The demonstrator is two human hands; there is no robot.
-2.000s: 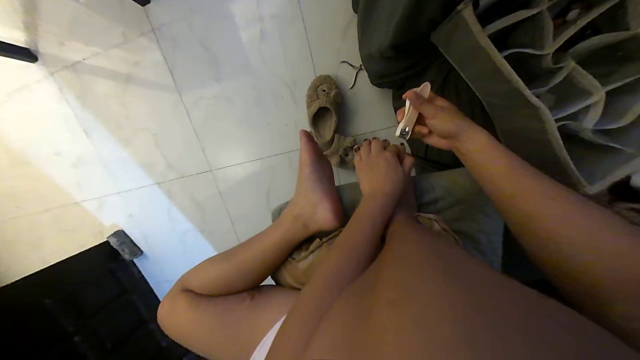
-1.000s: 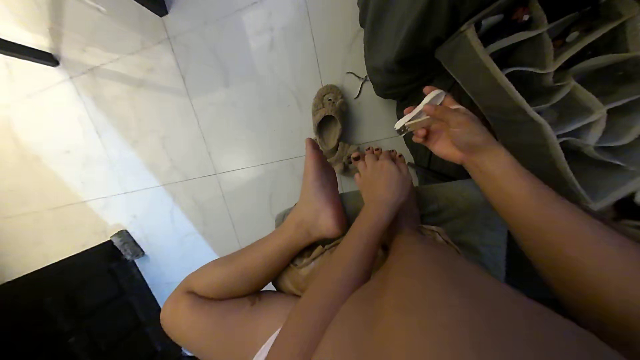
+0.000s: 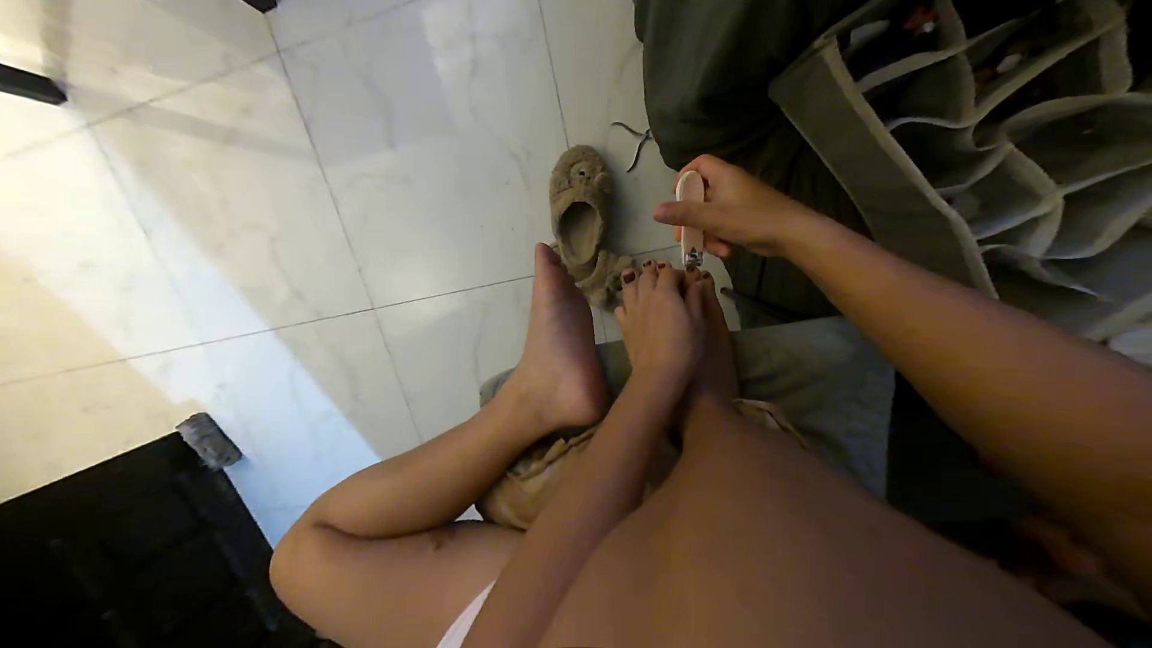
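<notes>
Nail clippers (image 3: 690, 211) with a pale lever are in my right hand (image 3: 733, 209), the thumb lying across the lever. Their metal jaws point down at the toes of my right foot (image 3: 713, 328); whether they touch a nail I cannot tell. My left hand (image 3: 659, 319) rests over that foot, its fingers on the toes, and dark polish shows on the nails. Beside it my bare left foot (image 3: 565, 346) is turned with its sole toward the other foot.
Fuzzy brown slippers (image 3: 580, 202) lie on the tiled floor (image 3: 432, 180) beyond my feet. A dark strap or cord (image 3: 637, 144) is near them. At the right hangs a grey fabric organizer (image 3: 900, 171) with pockets. A black piece of furniture (image 3: 108, 549) stands at lower left.
My right hand has turned and come down to the toes; a second ago it held the clippers, lever swung out, away from the foot. My left hand has stayed on the foot.
</notes>
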